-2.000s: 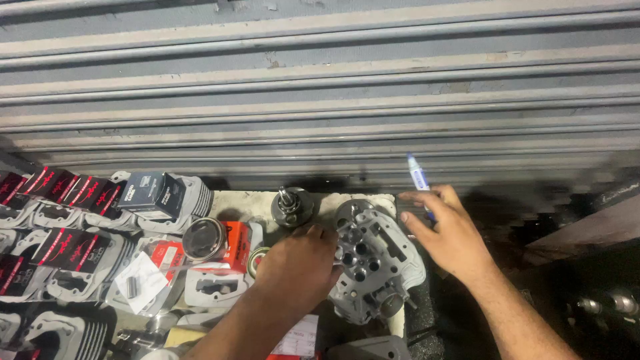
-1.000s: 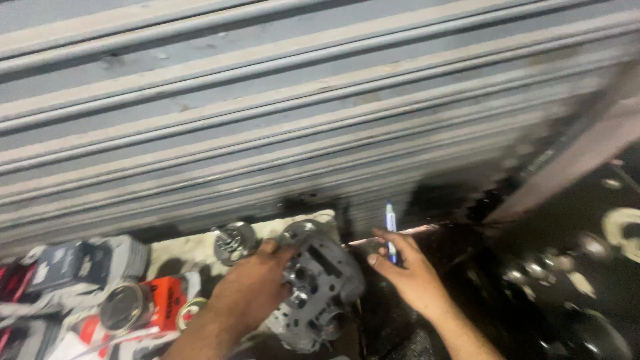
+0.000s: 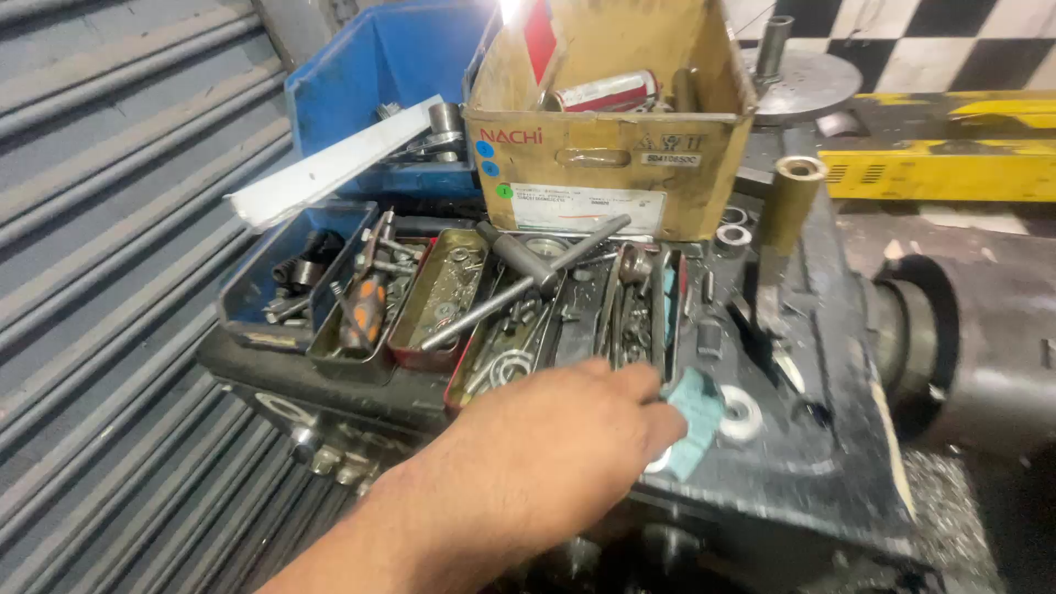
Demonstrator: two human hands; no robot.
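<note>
My left hand (image 3: 569, 437) reaches over the front of a machine top, palm down with the fingers bent. Its thumb side is beside a piece of teal paper or cloth (image 3: 697, 421); blur hides whether the fingers grip it. Just beyond the fingertips stands a narrow metal tray of small hardware (image 3: 637, 318). A T-handled chuck key (image 3: 536, 276) lies across the trays to the left. A white ring (image 3: 740, 414) lies right of the teal piece. My right hand is out of view.
A cardboard box (image 3: 610, 177) and a blue bin (image 3: 371, 91) stand behind. A smaller blue bin (image 3: 264, 322) and a tray with an orange-handled tool (image 3: 367, 309) are at left. An upright metal tube (image 3: 788, 206) and a large cylindrical machine part (image 3: 990, 338) are at right.
The view has swung far right to the machine top. My left hand has left the metal engine part it was touching. My right hand, which held a marker pen, has gone out of view.
</note>
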